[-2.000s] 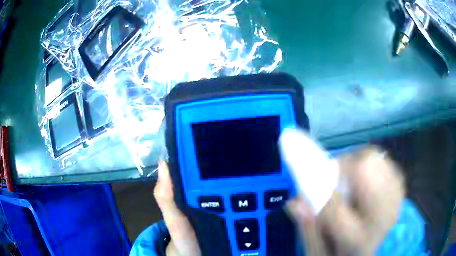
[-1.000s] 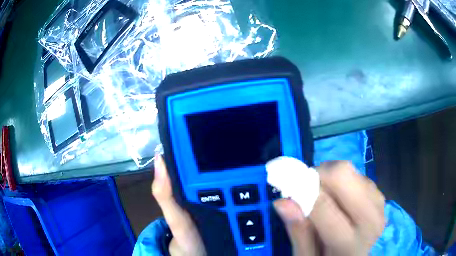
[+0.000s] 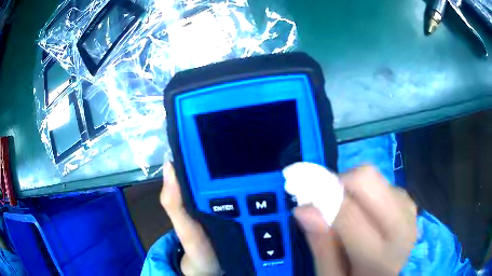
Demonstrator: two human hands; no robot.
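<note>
A handheld tester (image 3: 249,139) with a blue face and black edge is held upright in front of me. Its dark screen is bare, above ENTER, M and arrow buttons. My left hand (image 3: 186,226) grips it from behind at its lower left side; most of that hand is hidden by the tester. My right hand (image 3: 367,221), slightly blurred, pinches a crumpled white wipe (image 3: 315,190). The wipe lies over the lower right corner of the screen and covers the EXIT button.
Crinkled, glaring clear film (image 3: 189,43) with black-framed lens covers (image 3: 66,132) lies on the green bench (image 3: 372,32). One loose lens cover (image 3: 109,33) lies on top. An air gun nozzle (image 3: 434,20) is at top right. A blue bin (image 3: 89,232) is below the bench edge.
The tester has risen a little in view. The wipe has moved from the screen's right edge down to its lower right corner, with my right hand.
</note>
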